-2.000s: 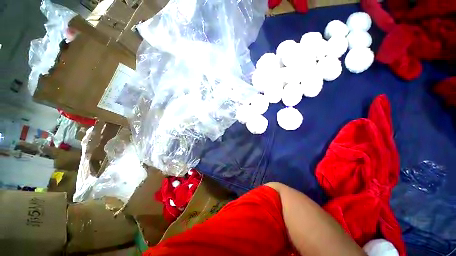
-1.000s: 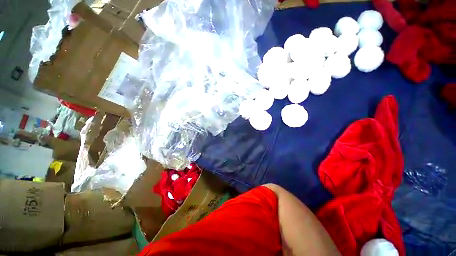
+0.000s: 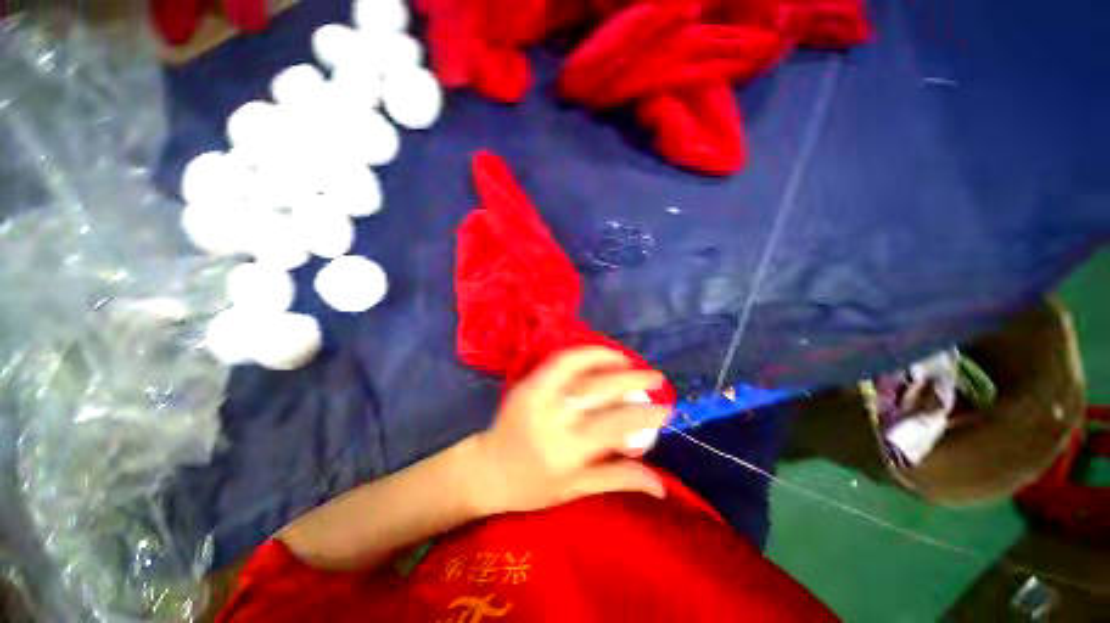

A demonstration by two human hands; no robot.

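My left hand [image 3: 566, 426] is closed over the near end of a red plush bow piece [image 3: 517, 286] and a white pompom [image 3: 640, 426], close to my body at the table edge. The far lobes of the bow piece lie on the dark blue cloth. A fine white sewing thread [image 3: 761, 469] runs from the pompom out to the lower right. My right hand is not in the picture. Needle not visible.
Loose white pompoms [image 3: 351, 284] lie at left beside a clear plastic bag [image 3: 91, 365]. A red plush heap [image 3: 682, 73] is at the far side. A round scrap bin [image 3: 1035, 402] stands at right. A bright blue strip [image 3: 743, 404] lies at the table edge.
The view has swung to the right. The cardboard boxes have left the picture; my left hand, the taut thread and the scrap bin now show.
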